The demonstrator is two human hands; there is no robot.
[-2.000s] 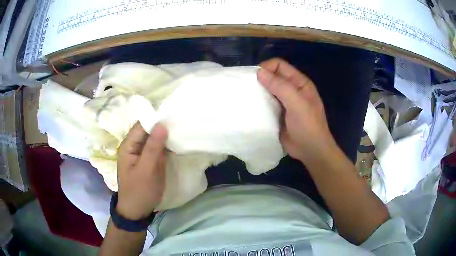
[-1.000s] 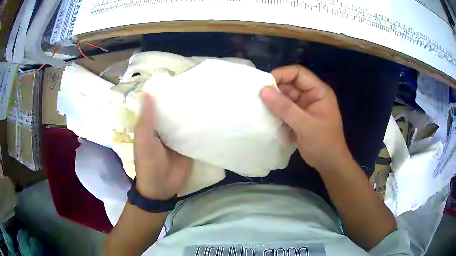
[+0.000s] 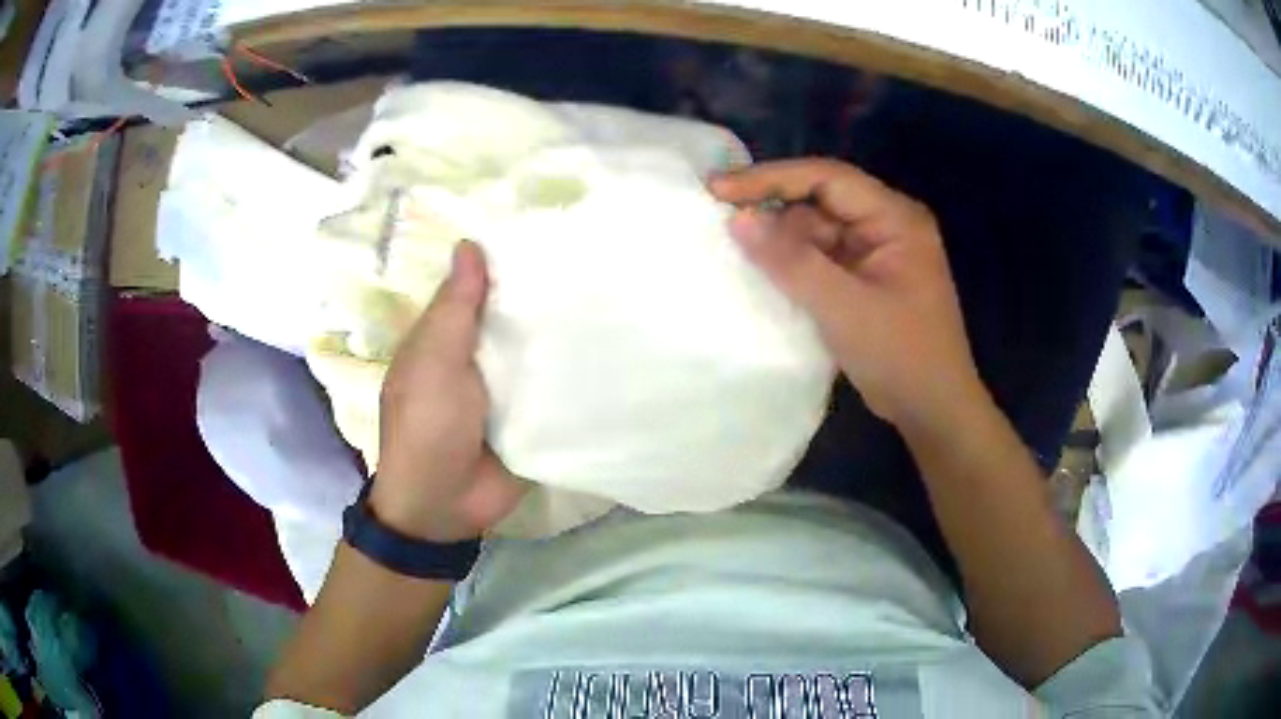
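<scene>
A cream garment piece (image 3: 646, 337) is spread over my lap, below the table edge. Its right part is smooth and held up. Its left part is crumpled and hangs off to the left. My left hand (image 3: 443, 386) grips the piece near its middle, thumb on top and the other fingers hidden under the cloth. My right hand (image 3: 857, 274) pinches the upper right edge between thumb and fingers; the fingertips are a little blurred.
The white table edge with printed ruler marks (image 3: 787, 31) curves across the top. Cardboard boxes (image 3: 63, 281) stand at the left beside a dark red surface (image 3: 176, 450). White sheets or cloth (image 3: 1187, 471) lie at the right. Orange threads hang at the upper left.
The smooth part of the piece has been turned and now hangs lower and rounder. My left hand's thumb has shifted right over it. The table edge stands higher in view.
</scene>
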